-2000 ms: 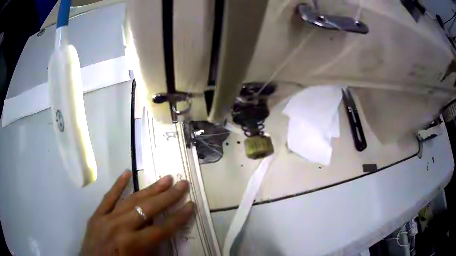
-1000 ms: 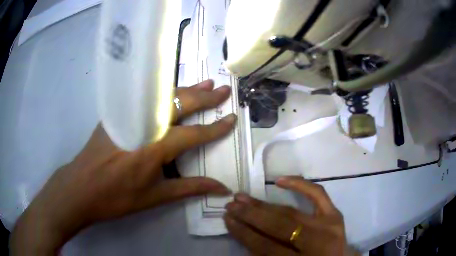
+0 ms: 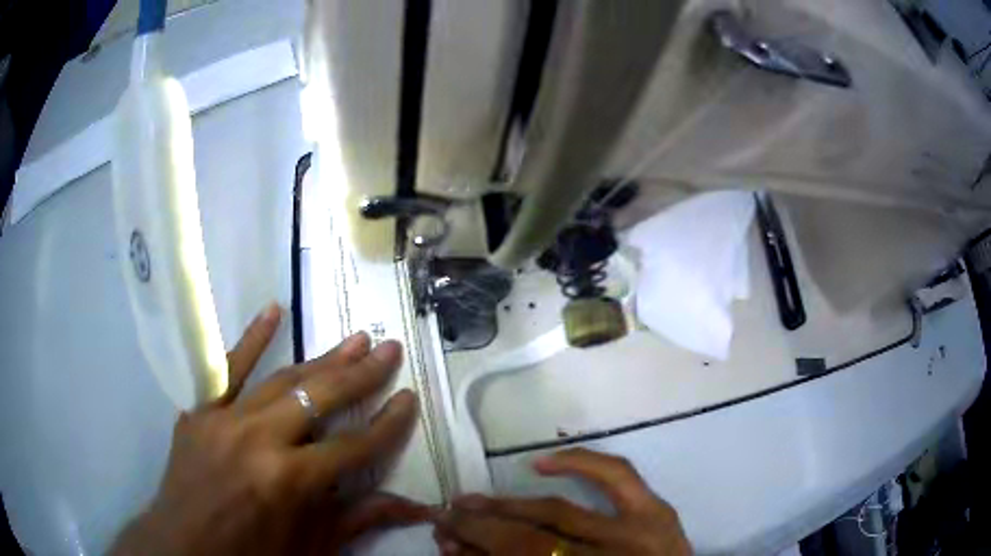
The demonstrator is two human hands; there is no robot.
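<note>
A long whitish template (image 3: 375, 293) with dark parallel lines runs from the machine's foot towards me. My left hand (image 3: 288, 434) lies flat on it, fingers spread, a ring on one finger. My right hand (image 3: 565, 510) is at the bottom edge, its fingertips pinching the template's right edge and a narrow white strip (image 3: 467, 418). The strip curves off to the right towards the thread tension knob (image 3: 594, 323). The presser foot (image 3: 426, 285) is at the template's right edge; the needle is too blurred to tell.
The cream machine head (image 3: 467, 98) stands over the work. The lamp (image 3: 168, 239) hangs at left, close to my left hand. White fabric scraps (image 3: 695, 272) and black thread snips (image 3: 779, 261) lie right on the bed. A white fabric strip (image 3: 65, 179) lies at far left.
The view has swung back and away from the close view of one second ago. My right hand, absent two seconds ago, is now at the strip. The strip now bends instead of hanging straight down.
</note>
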